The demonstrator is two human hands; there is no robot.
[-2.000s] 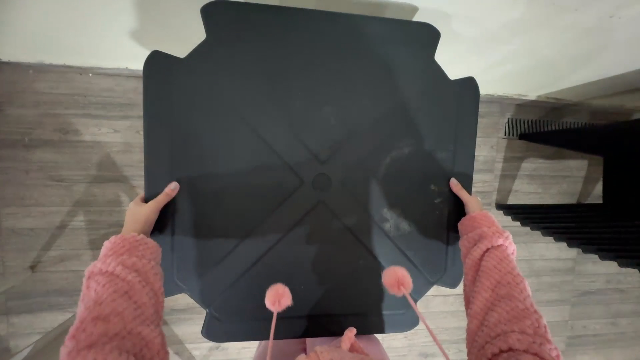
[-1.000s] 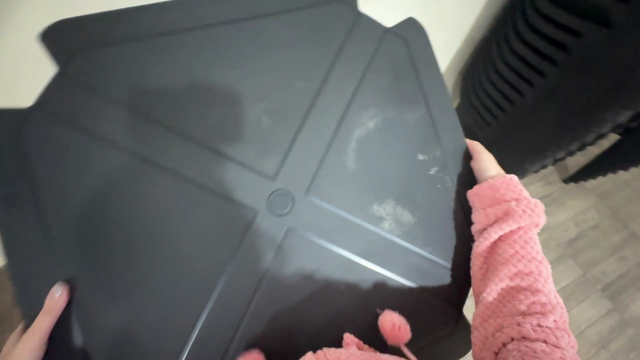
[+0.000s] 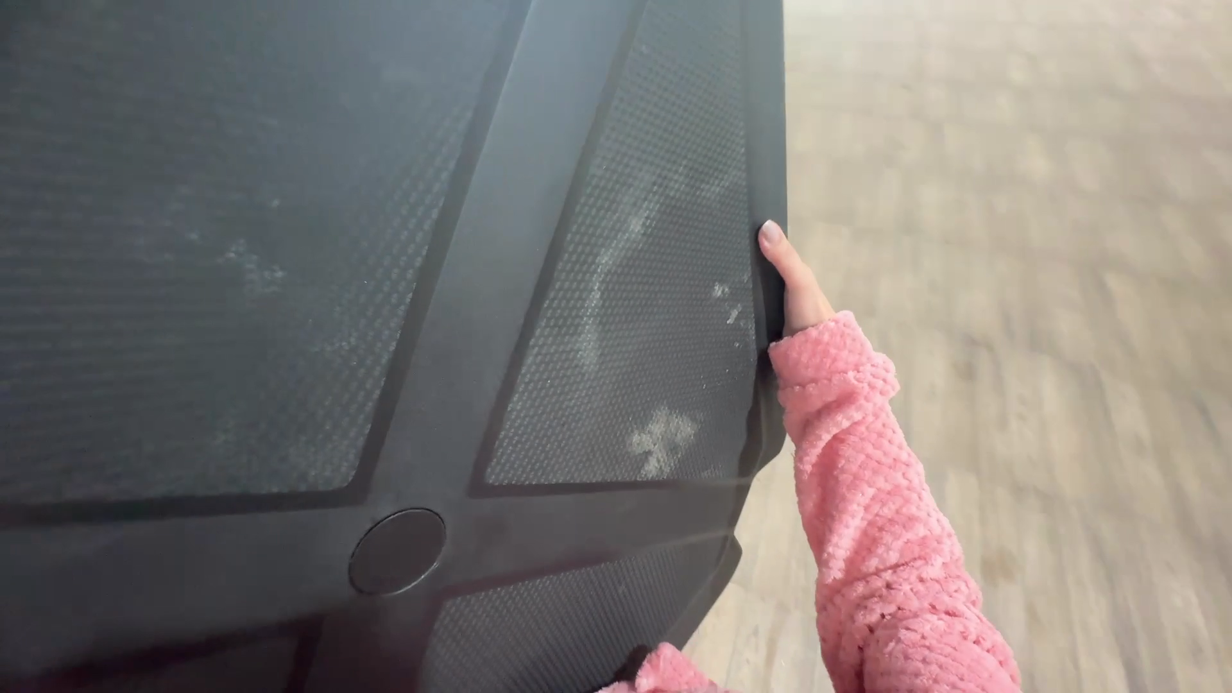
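A large dark plastic panel (image 3: 462,318), with textured sections, smooth crossing bands and a round disc (image 3: 397,551) where they meet, fills the left and middle of the head view. Pale smudges mark its surface. My right hand (image 3: 797,281), in a pink fleecy sleeve, grips the panel's right edge, with the thumb on the near face and the fingers hidden behind it. My left hand is out of the frame.
Light wood-look flooring (image 3: 1059,289) shows along the right side, beyond the panel's edge. A bit of pink fleecy fabric (image 3: 669,669) appears at the bottom.
The panel has turned and now fills more of the view. My left hand, on the panel in the earlier frames, has left the view. The black slatted object at right is also gone from view.
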